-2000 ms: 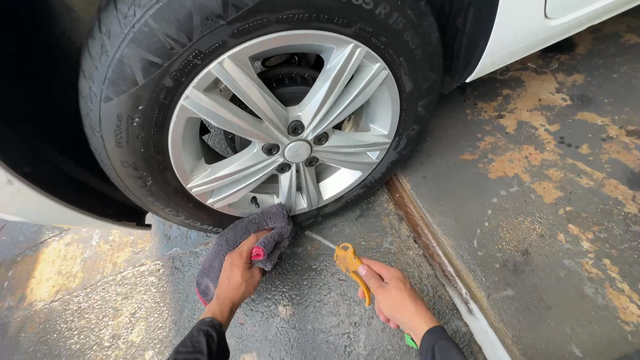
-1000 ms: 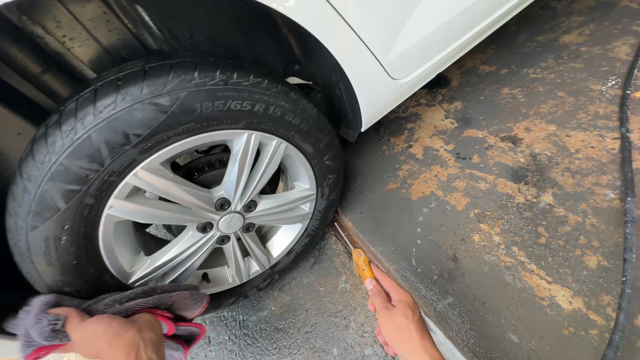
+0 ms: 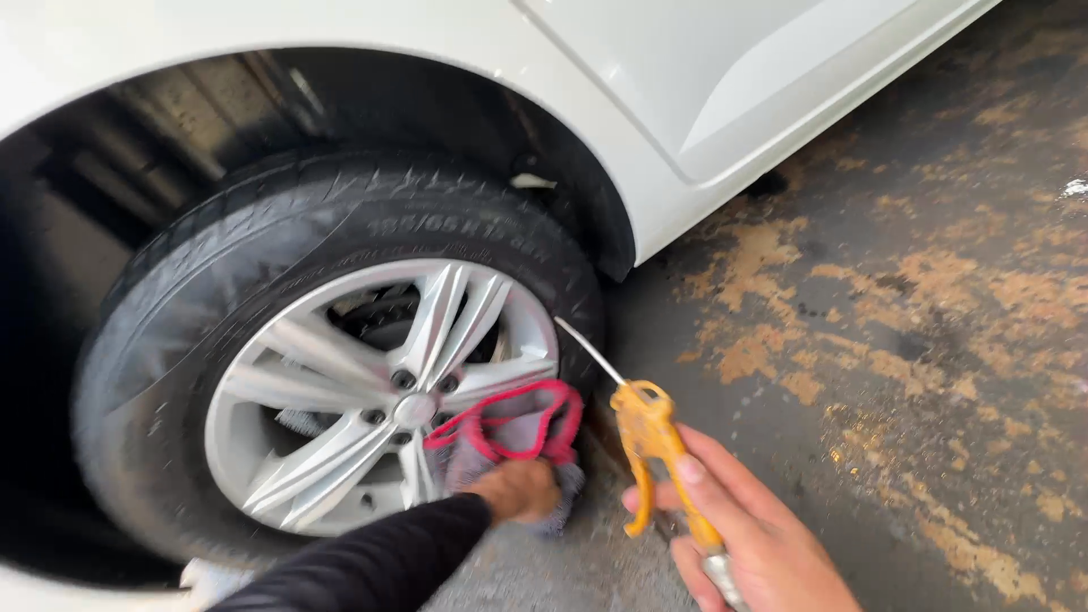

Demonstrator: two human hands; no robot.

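My left hand (image 3: 520,490) is closed on a gray cloth with a pink-red edge (image 3: 544,425), held against the lower right of the silver alloy wheel (image 3: 416,410) and its black tire (image 3: 161,408). In my right hand (image 3: 756,518) is a yellow air blow gun (image 3: 654,433), gripped by its handle with the lever toward my fingers. Its thin metal nozzle points up and left, the tip close to the rim's right edge; whether it touches cannot be told. A metal fitting shows at the bottom of the handle.
White car bodywork (image 3: 578,102) arches over the wheel, with the dark wheel well (image 3: 246,102) behind it. To the right lies a wet gray floor (image 3: 850,340) with worn tan patches. A black sleeve covers my left forearm.
My left hand has carried the cloth from the tire's lower left to the wheel's lower right. The blow gun has risen from near the floor to beside the rim. The view has shifted.
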